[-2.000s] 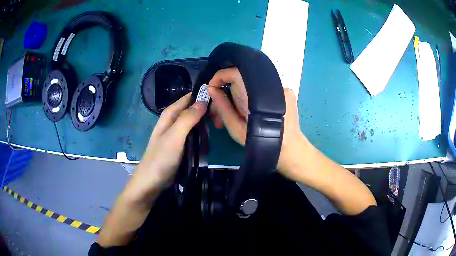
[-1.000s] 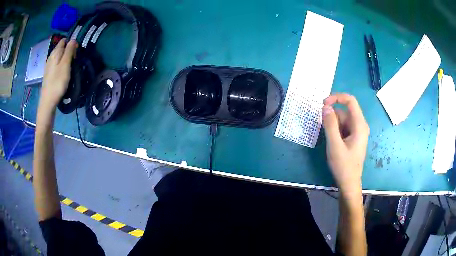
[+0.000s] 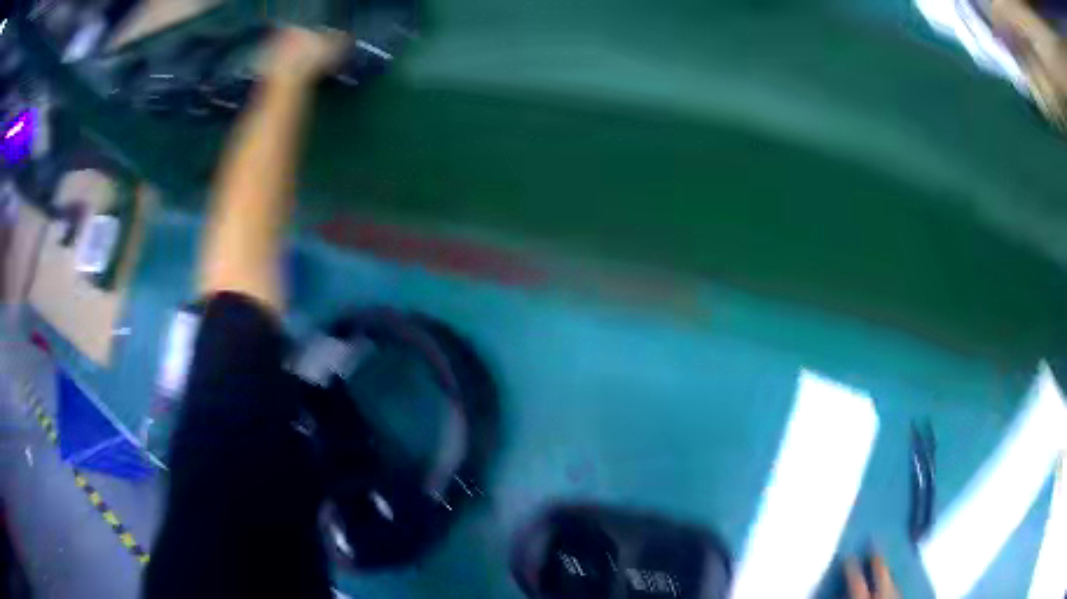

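Note:
The view is strongly blurred. My left hand point(image 3: 302, 53) is stretched to the far top left, at dark objects point(image 3: 380, 23); whether it grips one cannot be told. Black headphones point(image 3: 474, 392) lie on the bench beside my left sleeve, partly hidden by it. The black cradle with two wells point(image 3: 632, 521) is cut off by the bottom edge. The white label sheet point(image 3: 807, 480) lies right of it. Only fingertips of my right hand point(image 3: 871, 577) show at the bottom edge, near the sheet.
Black tweezers point(image 3: 922, 480) and a white paper piece point(image 3: 1000, 497) lie at the right. Another person's hand point(image 3: 1035, 49) shows at the top right beside something white. A brown board point(image 3: 88, 275) is at the left, with a blue bin point(image 3: 94, 433) below it.
The view has shifted up and left. My left hand has moved from the headphones stack to the far top left. My right hand is now mostly out of the picture.

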